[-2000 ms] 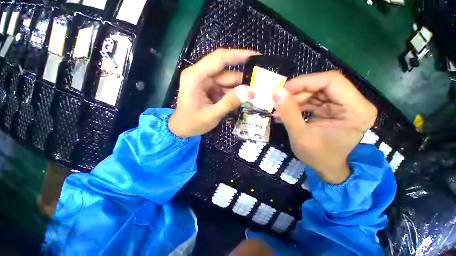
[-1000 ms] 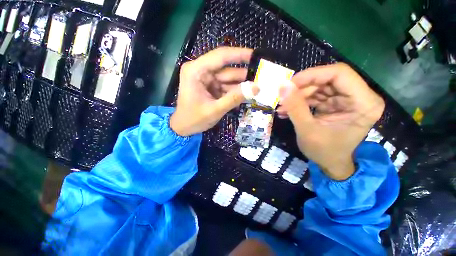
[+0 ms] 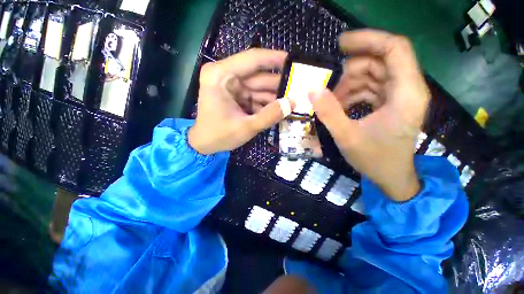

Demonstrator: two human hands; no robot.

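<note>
A black phone housing (image 3: 336, 70) is held above the near black tray. A white display module with yellow side edges (image 3: 308, 79) lies in its upper part, and a silver circuit board (image 3: 297, 138) shows below it. My left hand (image 3: 244, 100) grips the housing's left side, with a pale band on the thumb at the display's lower left. My right hand (image 3: 382, 109) is at the right side, thumb tip on the display's lower right, its other fingers curled behind or beside the housing and partly blurred.
The near black blister tray (image 3: 258, 23) holds rows of white keypads (image 3: 283, 229). A second tray (image 3: 63, 129) at left holds cream-white rectangles (image 3: 118, 95). Part-assembled pieces (image 3: 480, 17) lie on the green surface (image 3: 402, 43) at upper right. A crinkled clear plastic sheet (image 3: 494, 252) is at lower right.
The display now sits within the black housing frame, whose right edge has come into view. My right hand's fingers have risen and opened away from the display; its thumb stays on it.
</note>
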